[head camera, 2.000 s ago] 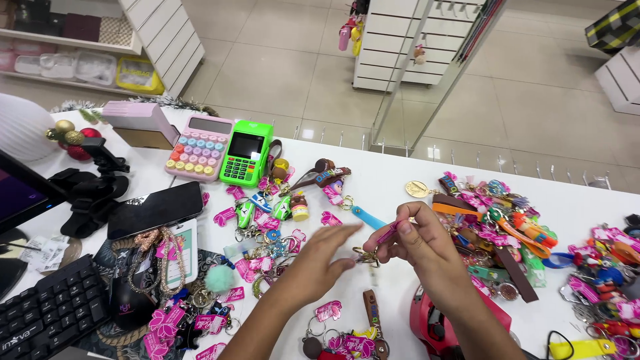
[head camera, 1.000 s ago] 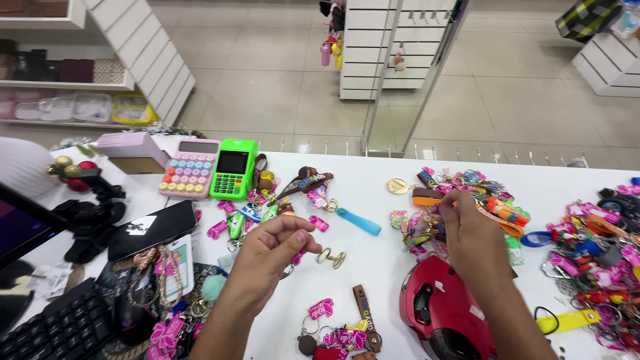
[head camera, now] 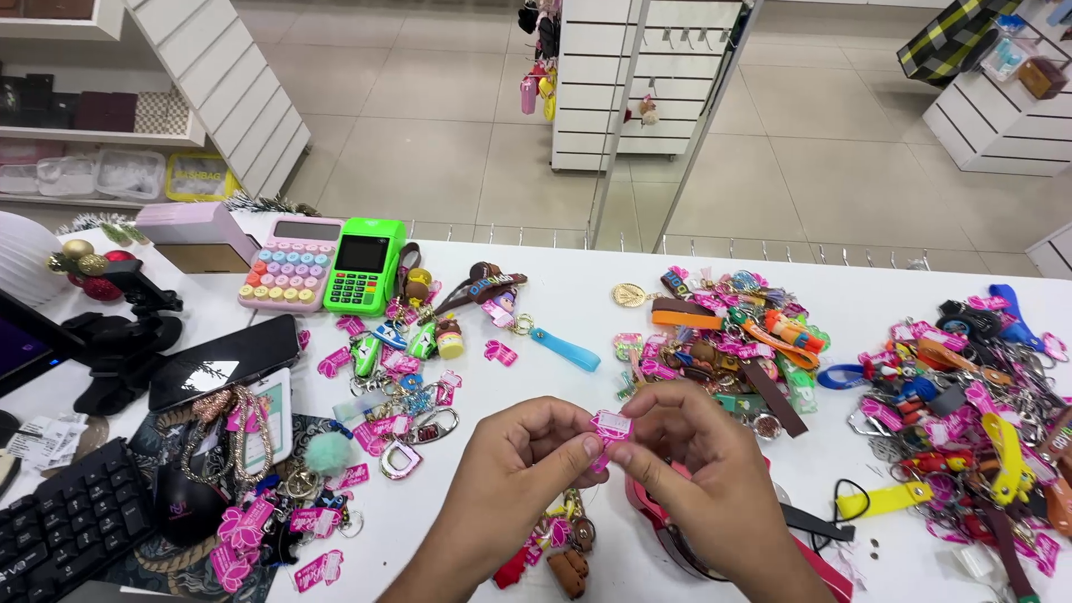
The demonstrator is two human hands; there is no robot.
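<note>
A small pink tag with a white printed label (head camera: 613,425) is pinched between both hands at the lower middle. My left hand (head camera: 523,477) grips its left side with thumb and fingertips. My right hand (head camera: 699,477) holds its right side the same way. Under the hands, a red rounded device (head camera: 649,502) is partly hidden by my right hand. Keychains with a brown charm (head camera: 569,572) lie below my left hand. Beyond the hands are a light blue strap keychain (head camera: 565,349), a loose pink tag (head camera: 500,353) and a round gold charm (head camera: 628,295).
Keychain piles lie at centre right (head camera: 737,335), far right (head camera: 946,419) and left (head camera: 402,360). A green card terminal (head camera: 364,266) and a pastel calculator (head camera: 291,264) stand at the back left. Nearer are a phone (head camera: 224,362), a black mouse (head camera: 191,509) and a keyboard (head camera: 71,519). Metal hooks line the counter's far edge.
The hands, apart one second ago, have come together on a pink tag. The gold ring piece seen at my left hand then no longer shows there.
</note>
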